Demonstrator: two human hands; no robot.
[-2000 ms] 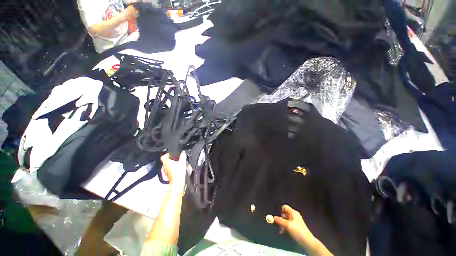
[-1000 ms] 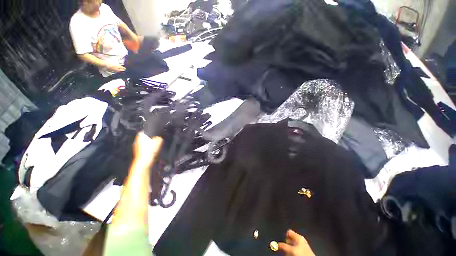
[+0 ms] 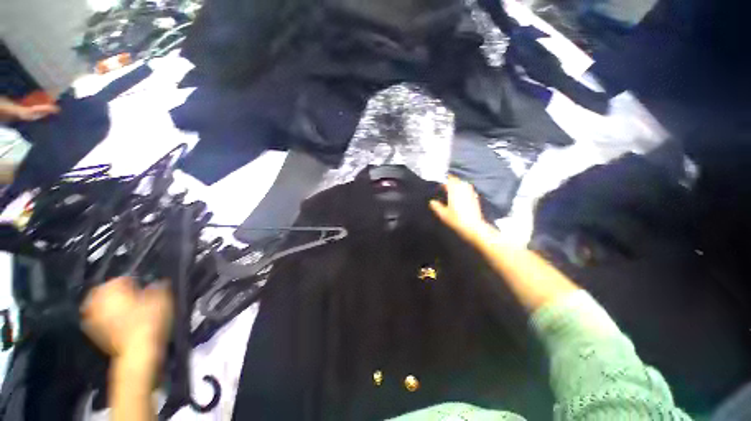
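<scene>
A black jacket (image 3: 354,304) lies spread before me, collar away from me, with gold buttons (image 3: 412,382) on its front. My right hand (image 3: 459,204) is at the jacket's right shoulder beside the collar, fingers closed on the cloth edge. My left hand (image 3: 128,316) is blurred, over the near part of a tangled heap of black hangers (image 3: 99,222); whether it holds any cannot be told. One hanger (image 3: 280,251) reaches from the heap onto the jacket's left shoulder.
A large black garment heap (image 3: 329,66) covers the far side. A shiny clear bag (image 3: 408,123) lies beyond the collar, beside grey cloth (image 3: 482,177). More dark garments (image 3: 626,247) lie at right. Another person's hand (image 3: 29,108) shows at the far left edge, by dark cloth.
My view has shifted right. My right hand has moved from the lower gold buttons up to the jacket's shoulder. My left hand has moved nearer to me over the hangers.
</scene>
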